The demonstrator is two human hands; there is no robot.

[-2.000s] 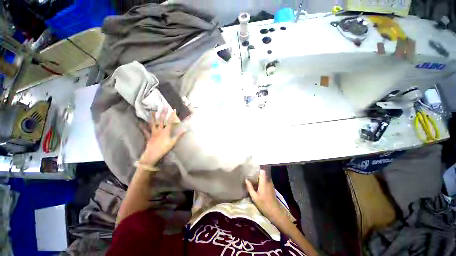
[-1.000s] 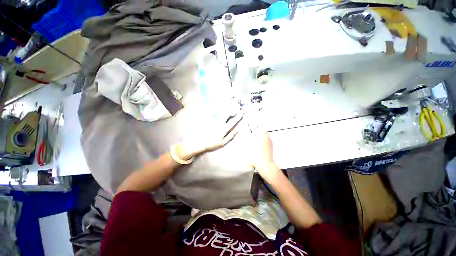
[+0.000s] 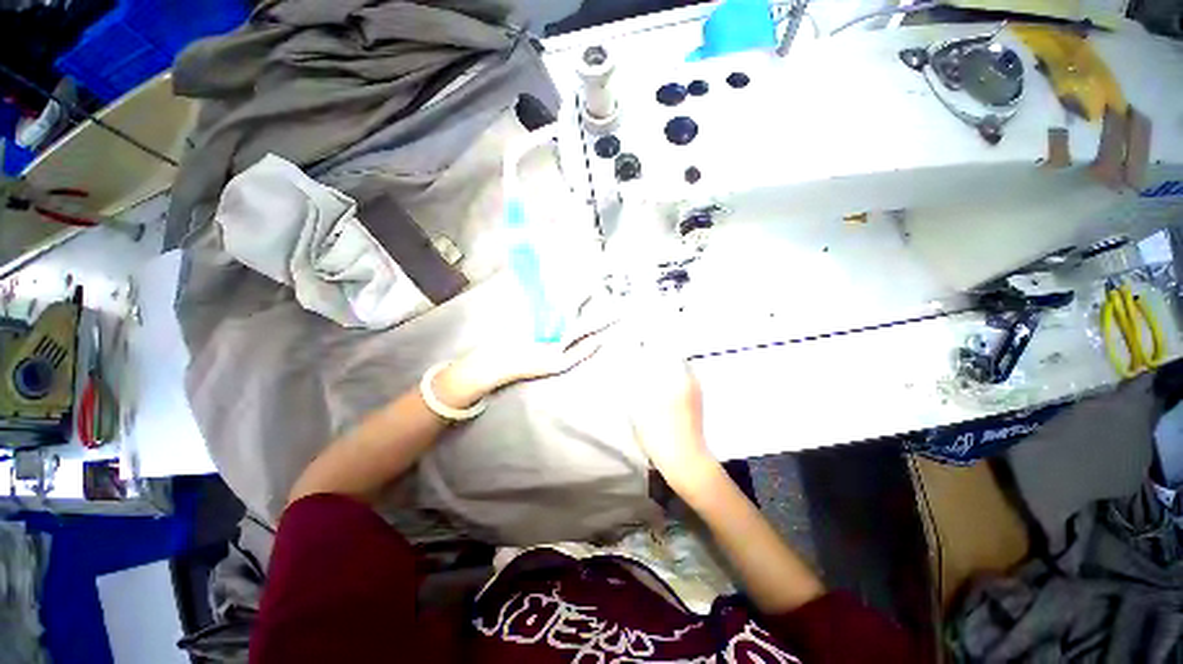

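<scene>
A grey-brown garment piece (image 3: 350, 389) lies over the machine bed and hangs towards my lap, washed out pale under the lamp. A crumpled cream fabric part (image 3: 305, 240) and a dark brown strip (image 3: 409, 247) lie on it. My left hand (image 3: 532, 363) lies flat on the cloth, fingers pointing to the needle area. My right hand (image 3: 668, 422) is at the cloth's right edge, overexposed; its fingertips and grip cannot be made out. The white sewing machine head (image 3: 649, 169) stands just beyond my hands. A bright blue tube (image 3: 529, 272) is left of the needle area. Glare hides the presser foot.
Yellow-handled snips (image 3: 1133, 331) and a black metal attachment (image 3: 1012, 337) lie at the table's right end. Red-handled scissors (image 3: 90, 405) lie on the left side table. Dark grey-brown cloth (image 3: 324, 97) is heaped behind the bed. More cloth (image 3: 1077, 590) is at lower right.
My left hand has moved right from beside the cream part to near the needle. My right hand has moved up from the cloth's lower edge. In the last second both hands have barely moved.
</scene>
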